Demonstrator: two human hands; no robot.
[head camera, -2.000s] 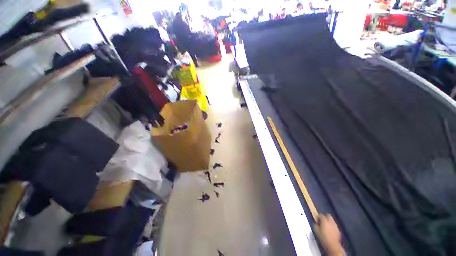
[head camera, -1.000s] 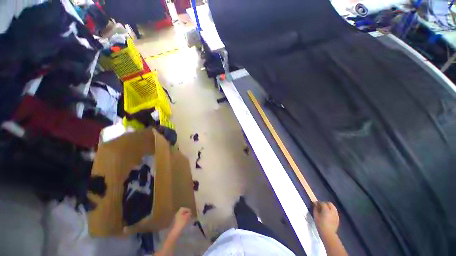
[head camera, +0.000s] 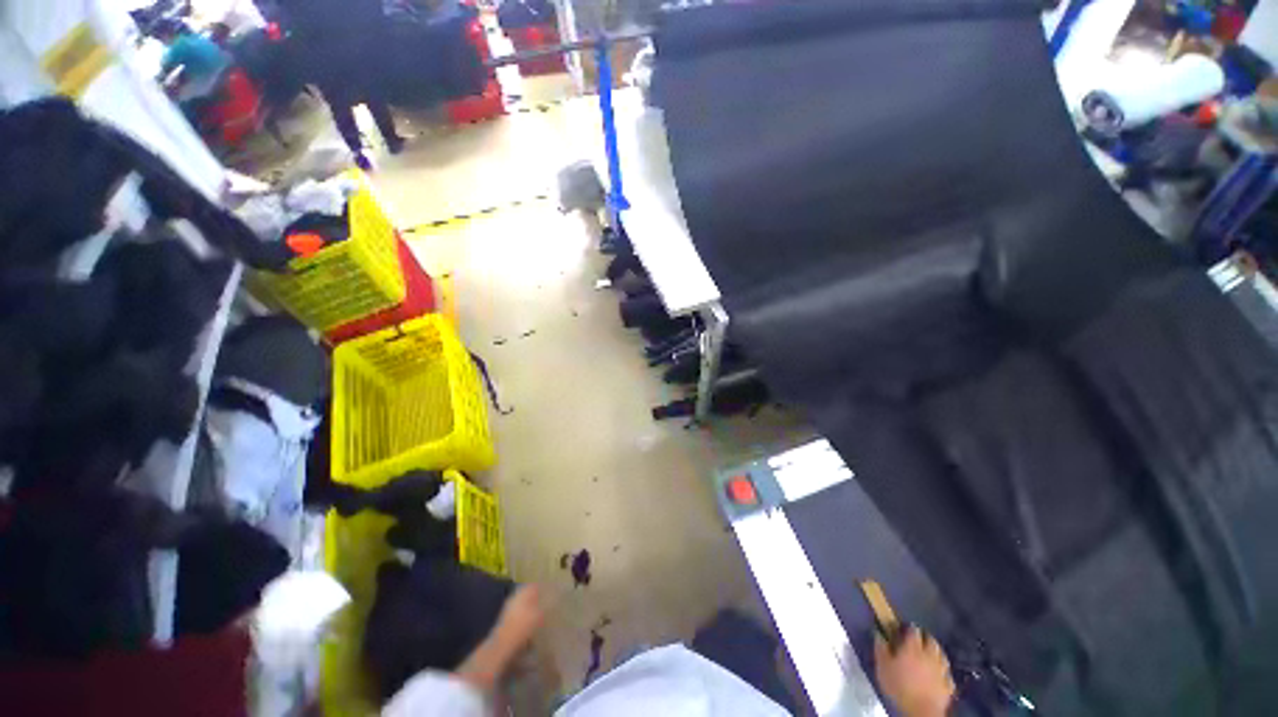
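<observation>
My right hand (head camera: 914, 670) is closed around the yellow-tan yardstick (head camera: 880, 611) near the table's left edge. Only a short end of the stick shows past the fingers. Black fabric (head camera: 897, 238) covers the table to the right and hangs raised at the far end, with wrinkles and folds. Dark-handled shears (head camera: 998, 681), partly seen, lie just right of my right hand. My left hand (head camera: 516, 616) is low at left, over the aisle side, small and blurred; I cannot tell its finger pose.
The white table edge rail (head camera: 799, 595) ends at a corner with a red button (head camera: 740, 490). Yellow crates (head camera: 407, 399) stand left of the aisle, beside piled dark cloth (head camera: 84, 350). A white table (head camera: 673, 252) stands beyond. Scraps lie on the floor. A person stands far off.
The view has moved forward along the table to its far corner. The cardboard box has left view. My right hand stays on the yardstick, with less of the stick showing ahead of it.
</observation>
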